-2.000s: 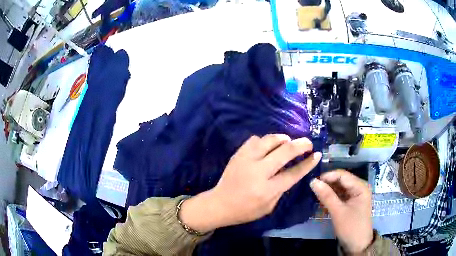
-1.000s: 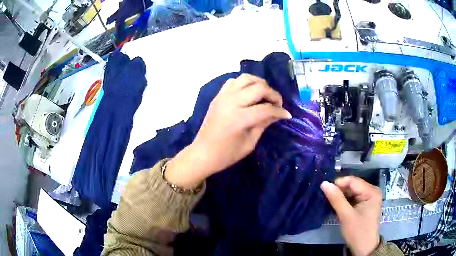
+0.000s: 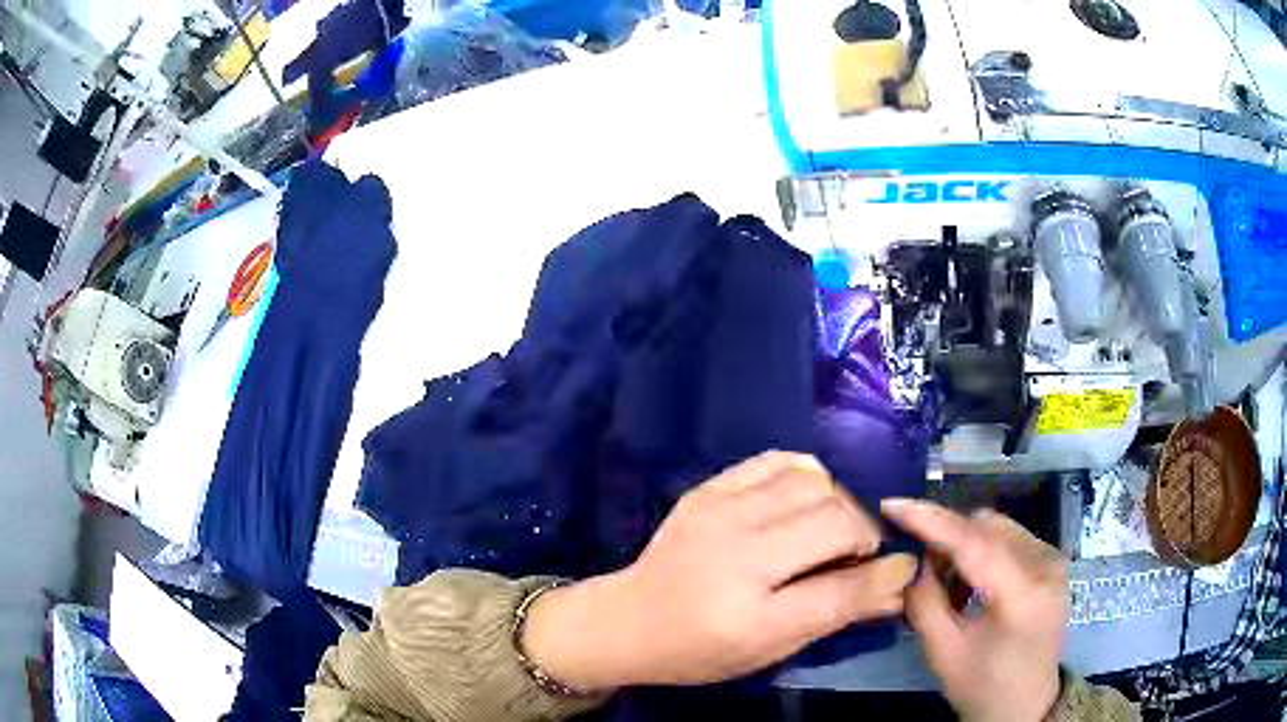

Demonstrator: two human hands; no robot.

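The navy garment piece lies bunched on the white table, its right side against the needle area of the overlock machine, where it looks purple under the lamp. My left hand lies over the front right part of the cloth, fingertips pinching its edge. My right hand is just right of it, thumb and forefinger closed on the same edge near my left fingertips. The cloth between the fingertips is mostly hidden.
A long navy garment lies at the table's left, beside orange-handled scissors. A second sewing machine stands far left. A brown round basket is right of the overlock. Grey cylinders stand on the machine front.
My left hand has come down and right from the upper cloth to beside my right hand. The cloth's top has shifted lower and lies flatter. The camera view has shifted slightly.
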